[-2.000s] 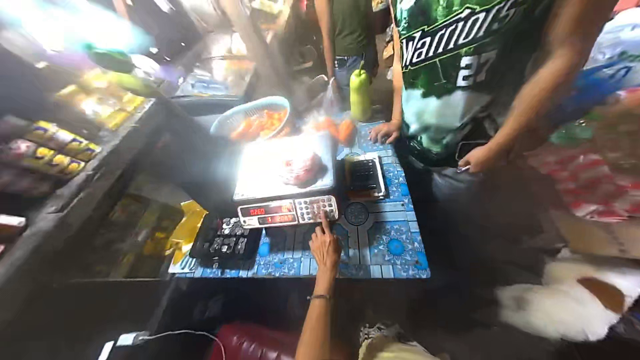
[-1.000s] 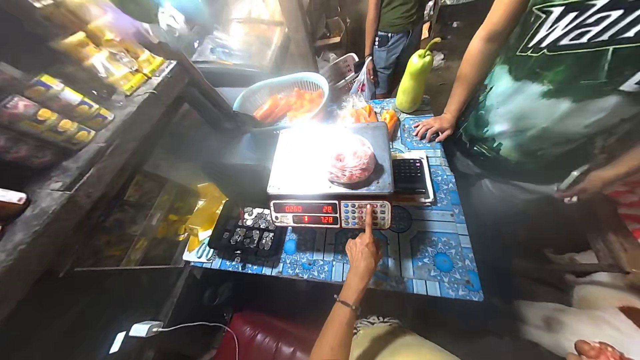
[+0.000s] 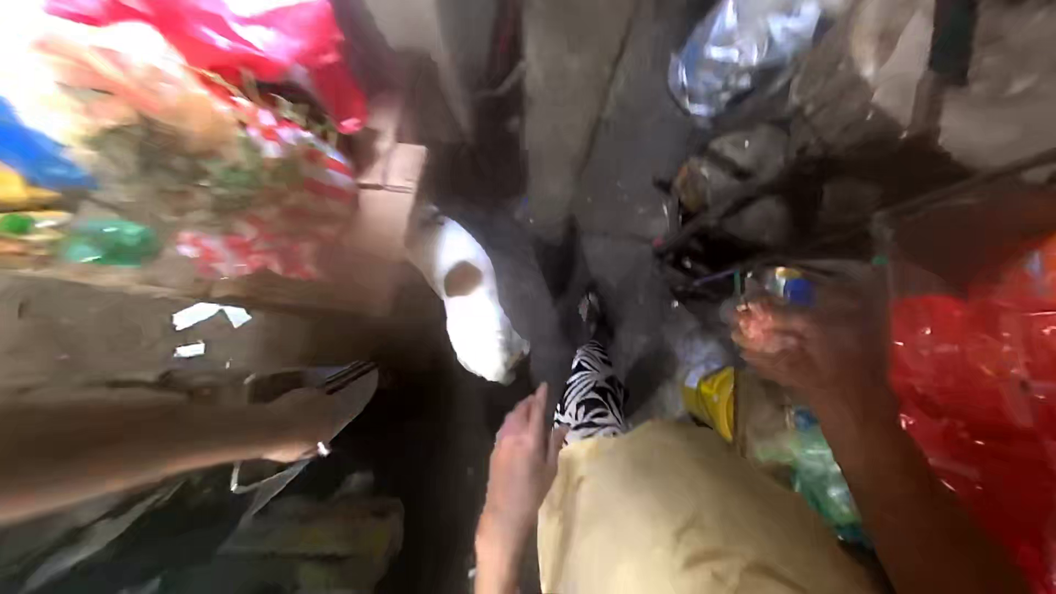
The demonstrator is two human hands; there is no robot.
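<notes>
My left hand (image 3: 524, 445) is held low near the middle of the view, fingers apart and nothing in it, beside the light tan cloth (image 3: 676, 511) over my lap. Right of it, my right hand (image 3: 775, 338) is raised in front of the dark clutter. A pinkish-red patch shows at its fingers, but blur hides whether this is a held thing or the fingertips. Below that hand stands a yellow container (image 3: 714, 400). The leg in black-and-white patterned cloth (image 3: 590, 388) extends forward between my hands. The scale and its table are out of view.
A white animal with a brown patch (image 3: 474, 305) is on the dark floor ahead. From the left reaches another person's forearm (image 3: 165, 445). Red plastic (image 3: 973, 396) fills the right side. Goods and a pink-red plastic bag (image 3: 272, 41) are at upper left. A clear plastic bag (image 3: 734, 58) lies farther ahead.
The view has swung far to the right and down, away from the scale. My left hand, which was pressing the scale's keypad, is now off it, low in front of me.
</notes>
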